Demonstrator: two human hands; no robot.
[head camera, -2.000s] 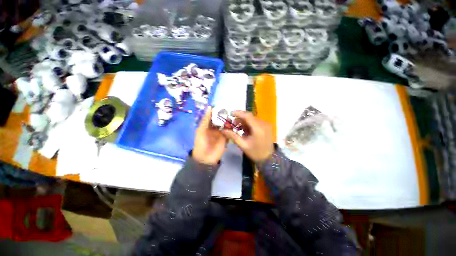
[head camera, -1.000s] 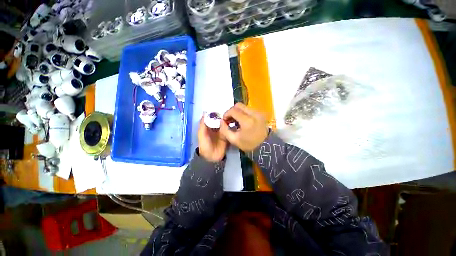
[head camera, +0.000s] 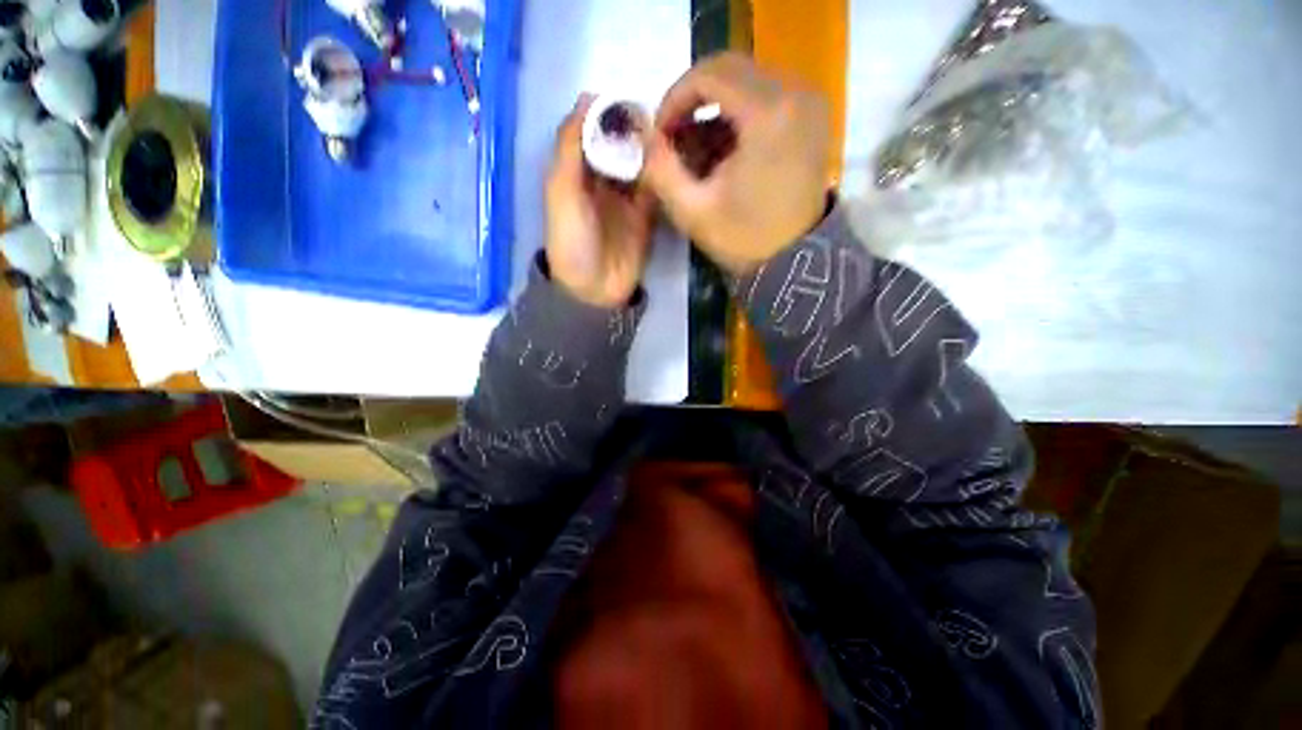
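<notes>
My left hand (head camera: 600, 228) is shut on a white lamp base (head camera: 617, 157), with its open round end and dark inside facing up. My right hand (head camera: 750, 164) is beside it, touching or almost touching the base's right side. Its curled fingers hold dark red wires (head camera: 705, 140) with a small white connector (head camera: 707, 111) at the top. Whether these wires run into the base is hidden by the fingers. Another lamp base (head camera: 331, 89) lies in the blue tray (head camera: 506, 157), with red and black wires near it.
A yellow-green rimmed reel (head camera: 154, 178) stands left of the tray. White housings (head camera: 54, 150) are heaped at far left. A clear parts bag (head camera: 1000, 121) lies on the right white sheet (head camera: 1214, 271). Orange tape (head camera: 797, 29) crosses the table. A red stool (head camera: 179, 471) is below left.
The view has tilted down and closer, so the clear trays are out of frame. The wires now show bunched in my right fingers, and the lamp base's open end faces up in my left hand.
</notes>
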